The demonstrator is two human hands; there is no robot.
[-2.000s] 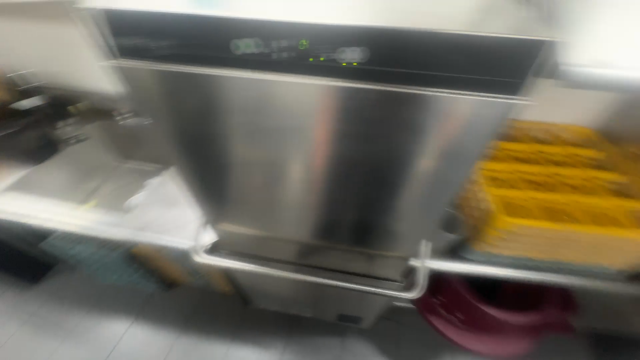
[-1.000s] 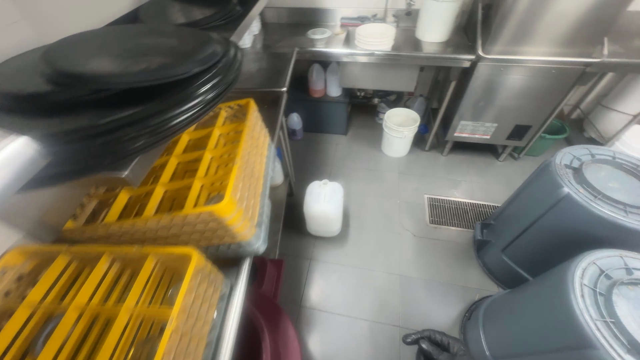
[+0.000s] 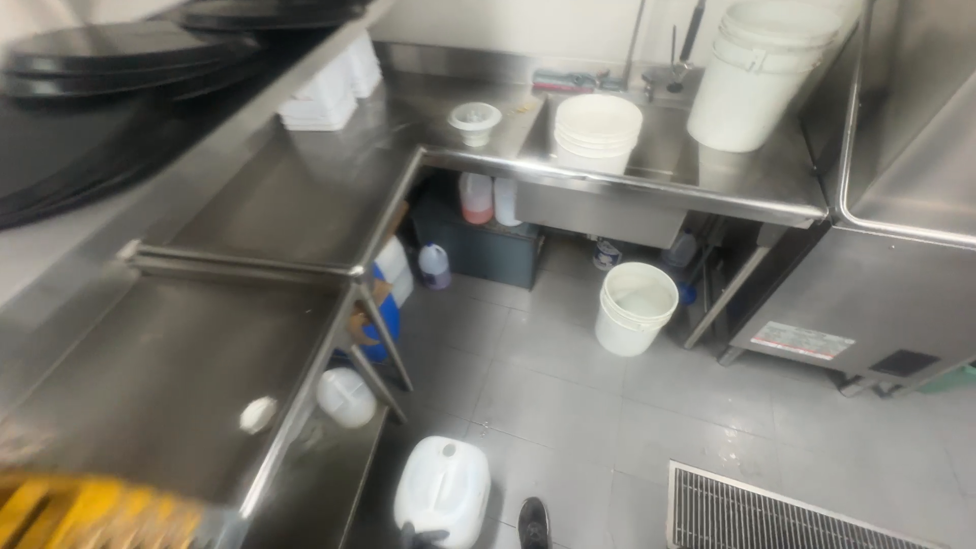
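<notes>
A black-gloved hand, which looks like my right hand [image 3: 423, 537], shows at the bottom edge, mostly cut off. Its fingers are over the near end of a white plastic jerrycan [image 3: 446, 488] on the floor; whether they grip it cannot be told. My left hand is out of view. A dark shoe [image 3: 534, 522] stands just right of the jerrycan. Left of the jerrycan, a translucent jug [image 3: 347, 396] sits on the low shelf under the steel counter [image 3: 175, 366]. A white bucket [image 3: 629, 320] stands on the floor farther ahead.
A steel sink counter [image 3: 732, 194] holds stacked white buckets [image 3: 598, 126] and a tall bucket [image 3: 751, 91]. Black round trays [image 3: 114, 57] overhang the left side, above a yellow rack [image 3: 84, 518]. A stainless steel machine [image 3: 907, 290] stands right; a floor drain grate [image 3: 762, 511] lies near.
The view has swung and come closer to the sink corner. The black-gloved hand, earlier beside the grey bins, is now at the white jerrycan.
</notes>
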